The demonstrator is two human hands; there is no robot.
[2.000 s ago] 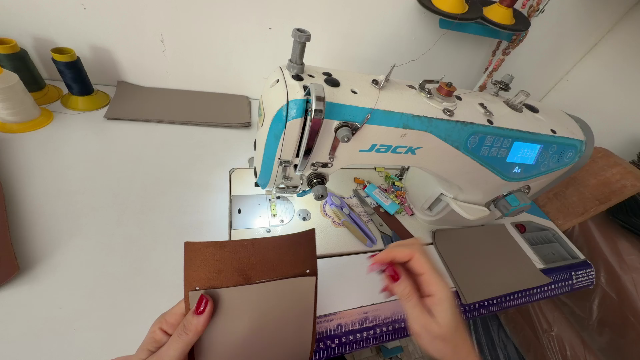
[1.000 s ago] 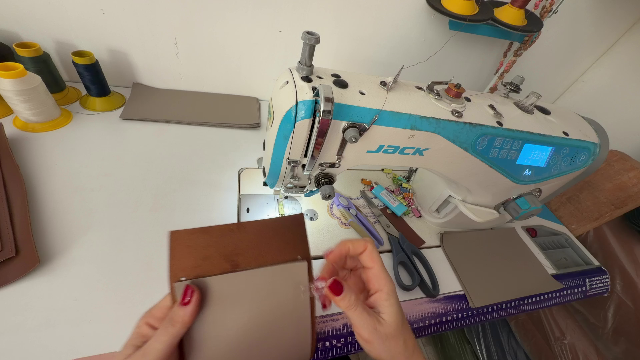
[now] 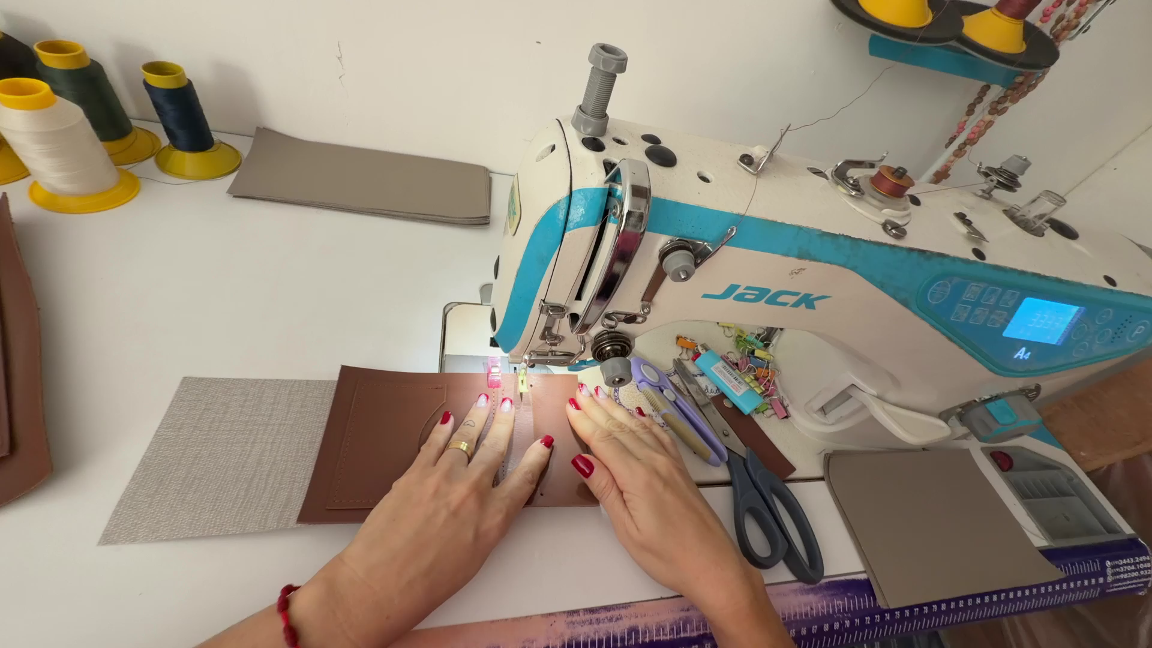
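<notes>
A brown leather panel (image 3: 378,450) with a stitched pocket lies flat on the table, its far edge at the foot of the sewing machine (image 3: 585,270). From its left side extends a woven grey-beige piece (image 3: 234,459). My left hand (image 3: 450,495) rests on the panel, fingers spread and pressing flat. My right hand (image 3: 643,486) lies palm down at the panel's right end, fingers close together. Just beyond my left fingertips are a pink clip (image 3: 494,373) and a yellow-green item (image 3: 523,382) near the needle area. The needle tip cannot be made out.
Scissors (image 3: 765,504), a lilac-handled tool (image 3: 679,409) and several small clips (image 3: 751,360) lie right of my hands. Taupe sheets (image 3: 936,522) sit at the right, more (image 3: 360,175) behind. Thread cones (image 3: 184,117) stand back left; brown leather (image 3: 22,360) lies at the left edge.
The brown and taupe pieces, earlier held up in front of the machine, now lie flat under its head, with the woven side showing. Both hands have moved from gripping them to pressing on top.
</notes>
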